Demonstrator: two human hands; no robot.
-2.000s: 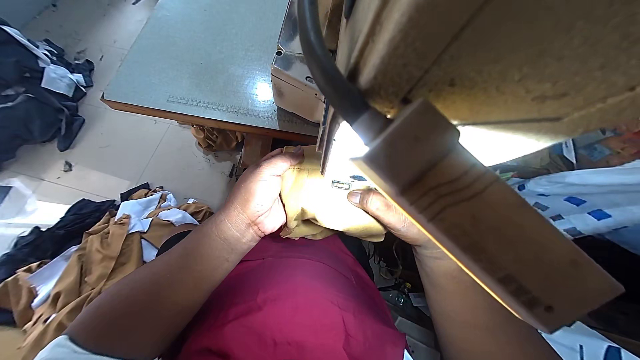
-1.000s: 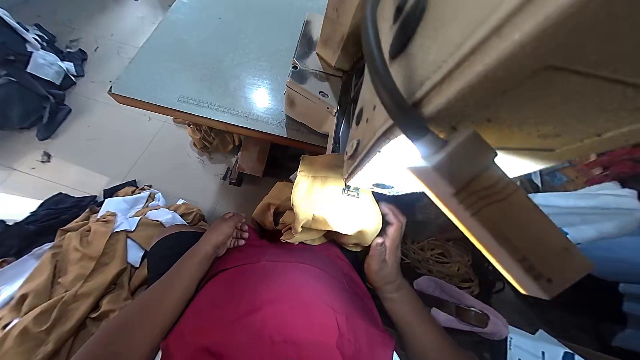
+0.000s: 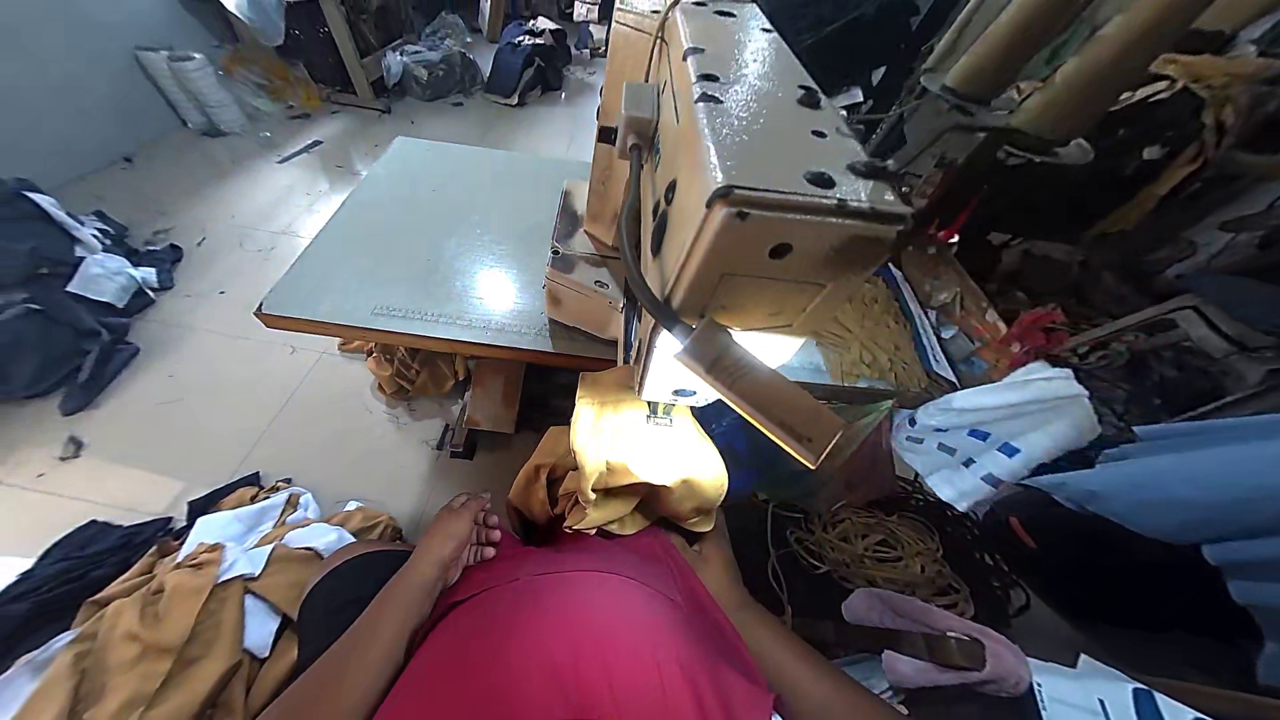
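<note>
An industrial sewing machine [image 3: 790,240] stands before me, its lamp [image 3: 765,395] shining on the needle area. Mustard-yellow cloth [image 3: 640,460] hangs bunched under the presser foot [image 3: 660,411], just above my lap. My left hand [image 3: 462,537] rests by the red garment at my waist, left of the cloth and apart from it, fingers loosely curled and holding nothing visible. My right hand [image 3: 705,550] is low at the cloth's right edge; its fingers are hidden behind the cloth and the red garment, so any hold is not visible.
The machine's table [image 3: 400,240] extends at left, with a ruler scale along its edge. Brown and white garments [image 3: 180,610] are heaped at lower left, dark clothes [image 3: 60,290] on the floor. At right are a coil of tan strips [image 3: 880,555], a white towel [image 3: 1000,430] and blue cloth [image 3: 1150,480].
Both hands held the yellow cloth at the machine two seconds ago; they have since come off it and moved down toward my lap. The view has tilted up.
</note>
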